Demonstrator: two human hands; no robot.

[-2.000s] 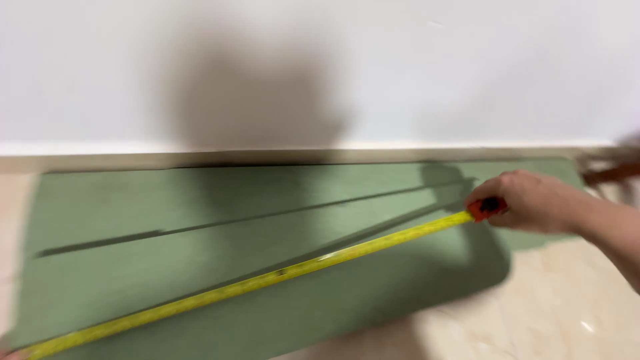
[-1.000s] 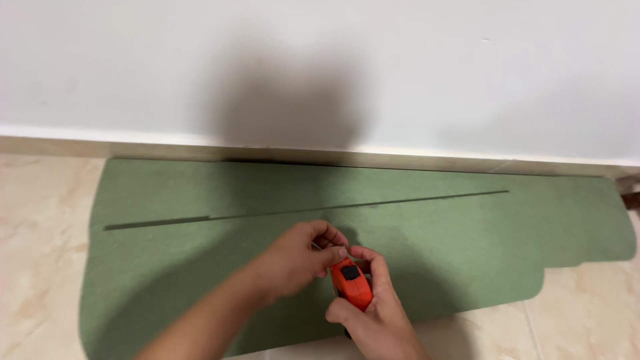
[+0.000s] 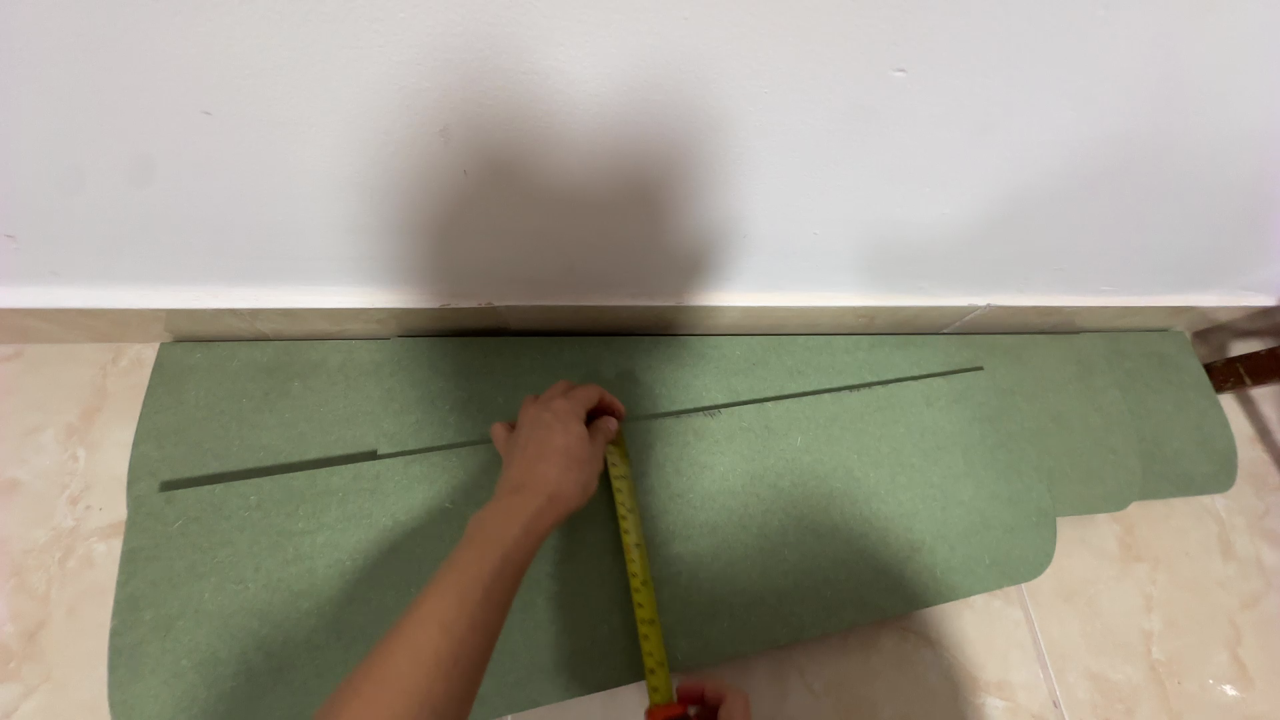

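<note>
Green fibreboard panels (image 3: 850, 480) lie overlapped on the floor, with a long narrow slot (image 3: 270, 470) running slantwise across the top one. My left hand (image 3: 560, 445) pinches the end of the yellow tape measure blade (image 3: 635, 560) at the slot, near the middle of the panel. From there the blade runs down across the board to its near edge. At the bottom of the view my right hand (image 3: 715, 698) holds the red tape measure case (image 3: 668, 712), both partly cut off by the frame. Faint pencil marks show beside the slot.
A white wall (image 3: 850, 150) with a beige tile skirting (image 3: 800, 320) stands behind the panels. Beige floor tiles (image 3: 1170, 590) surround them. A dark brown piece, perhaps a furniture leg (image 3: 1245, 370), is at the right edge. Shadows fall on wall and board.
The tape first stretched lengthwise across the board; a second ago both hands were together at the case. Now the blade is drawn out across the board's width, my right hand lower.
</note>
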